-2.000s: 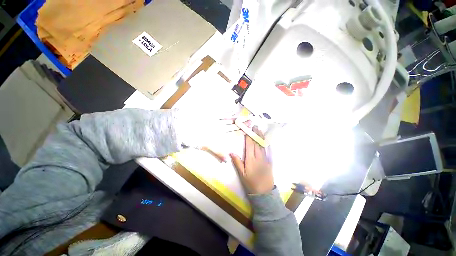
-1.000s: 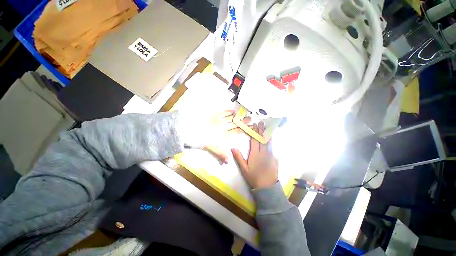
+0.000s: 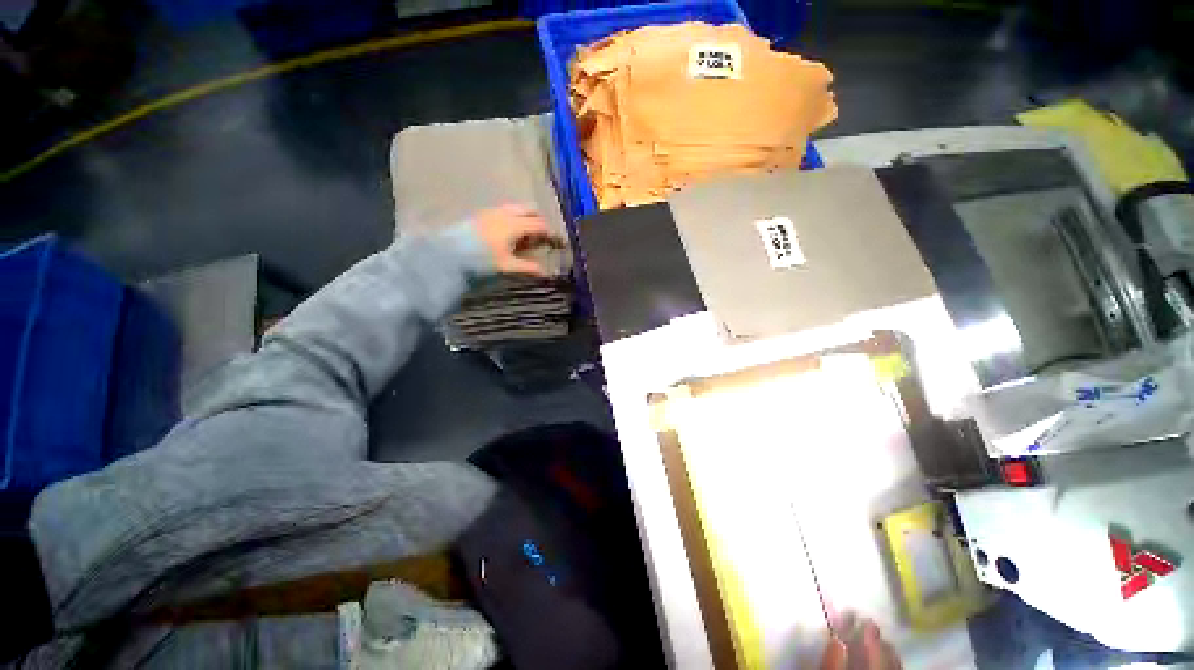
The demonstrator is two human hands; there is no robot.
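The unsewn panel stack (image 3: 504, 312), grey-brown sheets, lies left of the table. My left hand (image 3: 521, 242) is at its near right corner with fingers curled; whether they grip a sheet is unclear. My right hand (image 3: 859, 648) is cut off by the bottom edge, with only fingertips showing over the white template (image 3: 766, 458). Glare hides most detail there; a thin dark line runs up from the fingertips. The yellow-edged label clamp (image 3: 923, 565) is right of them, beside the machine head (image 3: 1067, 576). A labelled grey-brown panel (image 3: 812, 262) lies flat beyond the template.
A blue bin (image 3: 560, 118) of orange labelled panels (image 3: 694, 111) stands behind the stack. Another blue bin (image 3: 79, 367) is at far left. A white plastic sheet with blue print (image 3: 1093, 406) lies over the machine. A yellow floor line (image 3: 262, 79) crosses the dark floor.
The view has swung left. My left hand has left the clamp area and reached the panel stack. My right hand now shows only at the bottom edge, apart from the clamp.
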